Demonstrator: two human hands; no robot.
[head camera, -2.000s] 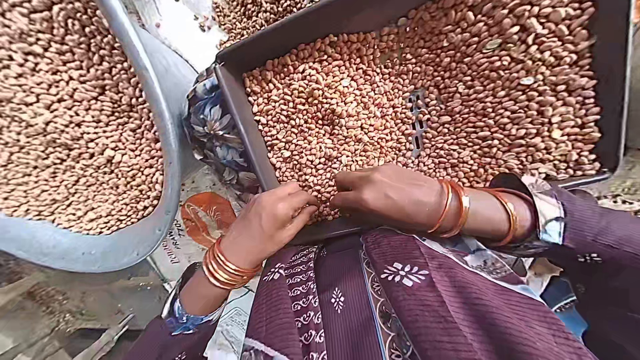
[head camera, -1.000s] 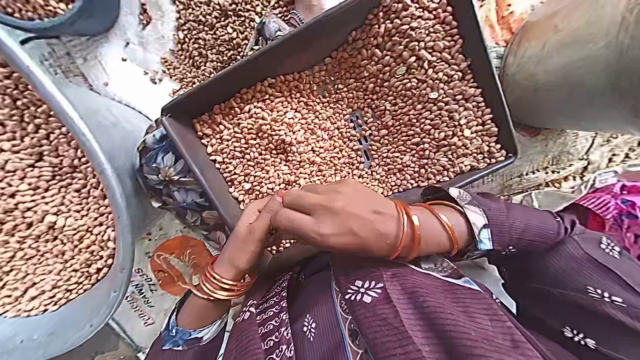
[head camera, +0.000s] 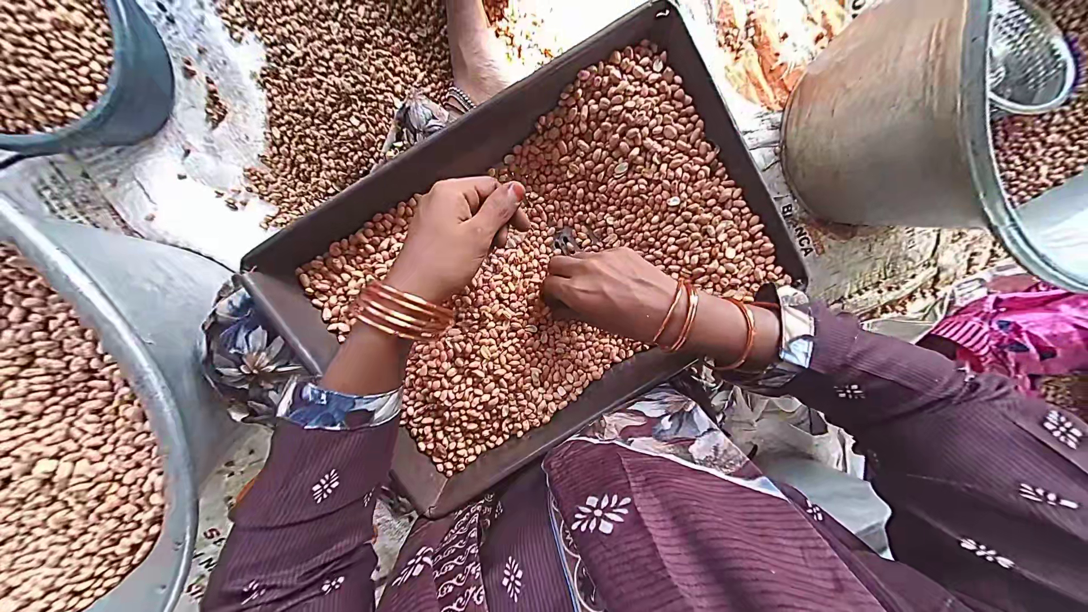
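A dark rectangular metal tray (head camera: 340, 189) rests tilted across my lap, filled with shelled peanuts (head camera: 663, 161). My left hand (head camera: 463, 225) hovers over the tray's left half, its fingers curled with the thumb against them; whether something small is between them is hidden. My right hand (head camera: 608, 293) is down at the peanuts near the tray's middle, fingers bent and fingertips hidden. Just above its knuckles a small dark slotted metal piece (head camera: 564, 241) shows among the peanuts, partly covered; whether the hand grips it cannot be told.
Metal tubs of peanuts stand at the left (head camera: 183, 425) and upper left (head camera: 140, 76). A large metal vessel (head camera: 884, 110) at the upper right holds a perforated scoop (head camera: 1028, 64) and peanuts. More peanuts lie on sacking beyond the tray, beside a bare foot (head camera: 476, 55) with an anklet.
Both hands have left the tray's near edge, where they were together, and moved apart over the peanuts. The right hand has come to the slotted metal piece. The view has shifted.
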